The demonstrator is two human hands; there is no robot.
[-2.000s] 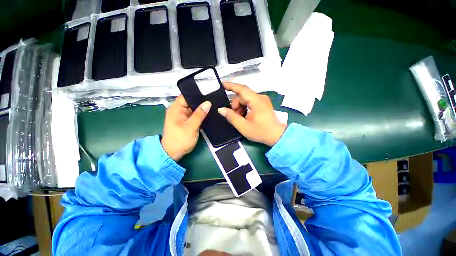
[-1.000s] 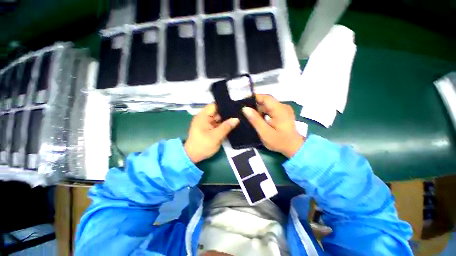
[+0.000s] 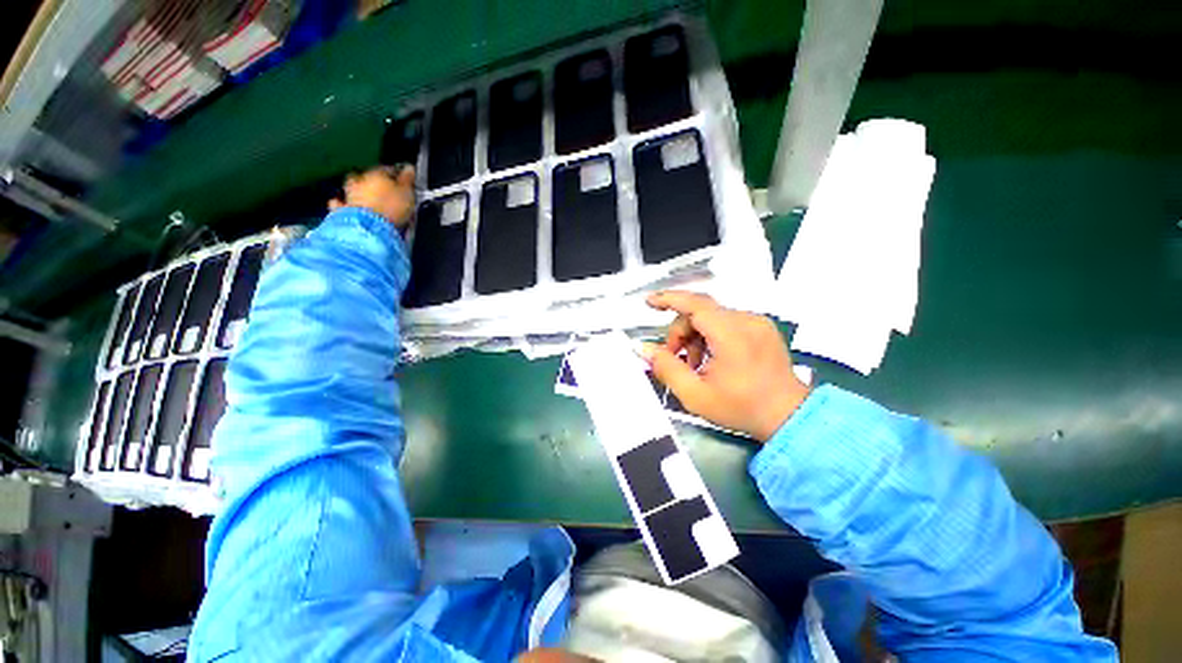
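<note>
My left hand (image 3: 380, 194) reaches to the left end of the blister tray (image 3: 519, 301), at the edge of a black phone case (image 3: 406, 130). Its fingertips are partly hidden, so any grip cannot be told. My right hand (image 3: 729, 369) is at the tray's front edge, index finger and thumb apart, nothing seen held. The thumb tip lies at the edge of a white liner strip (image 3: 620, 395). The strip is bare white at its upper part and carries two notched black pieces at its near end. More strip shows partly under my right hand.
A second group of trays with black cases (image 3: 163, 412) stands at the left. Plain white sheets (image 3: 862, 246) lie right of the tray. A pale metal bar (image 3: 823, 97) stands behind them. Red-and-white stacks (image 3: 162, 65) are at the far upper left.
The phone case is no longer between my hands. My left hand has moved away to the tray's left end. My right hand stays near the strip. The view has shifted, showing more at left.
</note>
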